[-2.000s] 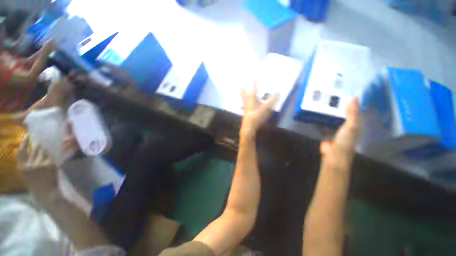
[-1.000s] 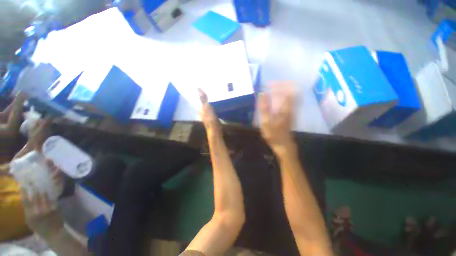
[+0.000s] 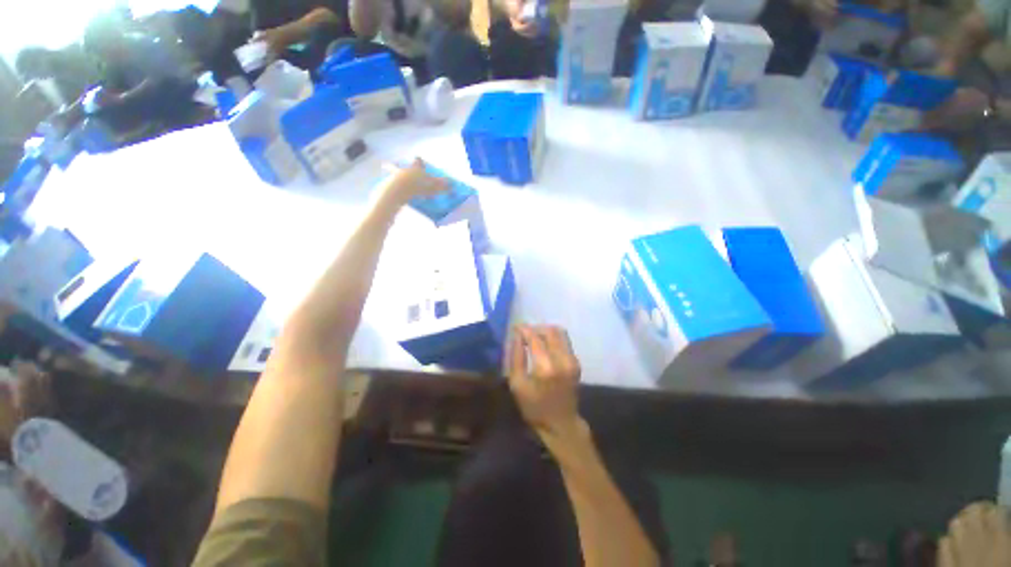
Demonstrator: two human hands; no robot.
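My left hand is stretched across the table, with its fingers at the far left corner of a carton with a light blue top. The grip is partly hidden. A white-and-blue retail carton with small dark pictures stands nearer to me, touching or close to it. A narrow blue-sided carton stands against its right side. My right hand is low at the table's front edge, right of these cartons, fingers loosely curled and apart, with nothing visible in it.
A tall light blue carton, a dark blue one and an open white carton stand to the right. A blue carton stands further back. More cartons and people line the table. A neighbour's white device is at lower left.
The view has tilted up. My left hand has moved from the white-and-blue carton to the light-blue-topped one behind it. My right hand stays right of the white-and-blue carton, its fingers now curled.
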